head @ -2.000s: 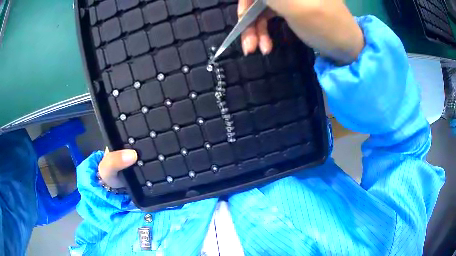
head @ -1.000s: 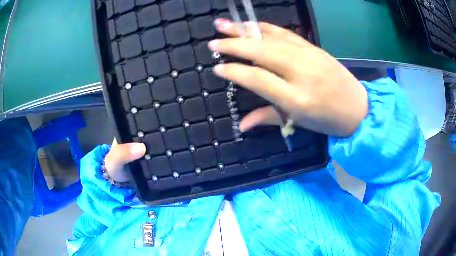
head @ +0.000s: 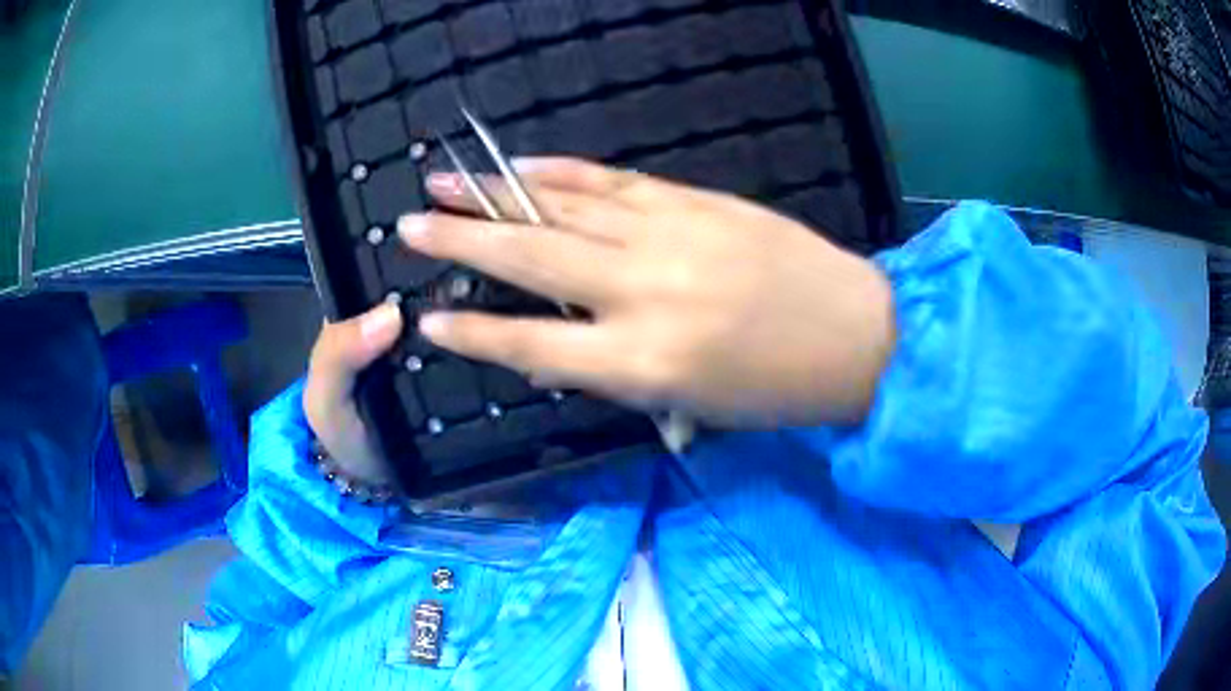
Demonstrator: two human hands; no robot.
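A black gridded component tray (head: 662,88) is tilted over my lap. My left hand (head: 354,371) grips its lower left edge, thumb on the rim. My right hand (head: 662,290) lies across the tray's lower middle, with silver tweezers (head: 502,173) sticking out between its fingers, prongs pointing up and left. Small silver components (head: 419,151) sit at grid crossings on the left and along the bottom. A dark cluster shows by the right fingertips, too blurred to tell. My right hand hides much of the lower tray.
The green bench top (head: 169,128) lies beyond the tray, its edge running across both sides. More black trays (head: 1188,101) are at the upper right. A blue stool (head: 169,405) stands below the bench at left. A person's dark blue clothing (head: 54,473) shows at the left edge.
My right hand has swept left across the tray and now covers the lower middle. The row of small components down the tray's middle no longer shows there. The tray has shifted slightly right.
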